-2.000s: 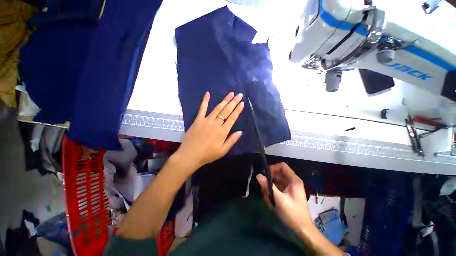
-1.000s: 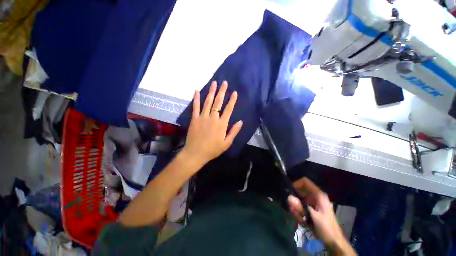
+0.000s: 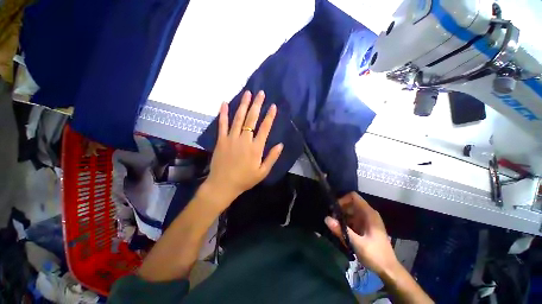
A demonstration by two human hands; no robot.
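Observation:
A navy cloth panel [image 3: 297, 77] lies at a slant on the white table, its lower end over the front edge. My left hand [image 3: 246, 151] lies flat on the panel's left part, fingers spread, a ring on one finger. My right hand [image 3: 362, 228] holds black fabric shears [image 3: 321, 178] by the handles at the front edge. The blades point up and left into the panel, with a gap in the cloth beside them. Whether the blades are fully closed cannot be told.
The sewing machine head [image 3: 451, 41] stands at right, a smartphone [image 3: 466, 107] behind it. Slim metal snips [image 3: 494, 181] lie at the right. A long navy cloth piece [image 3: 119, 71] hangs over the left edge. A red plastic basket [image 3: 89, 208] with cloth pieces sits below left.
The panel has turned to a slant, its top towards the machine. The shears moved right, then slightly back left and up. My left hand stays on the cloth. The view has shifted a little.

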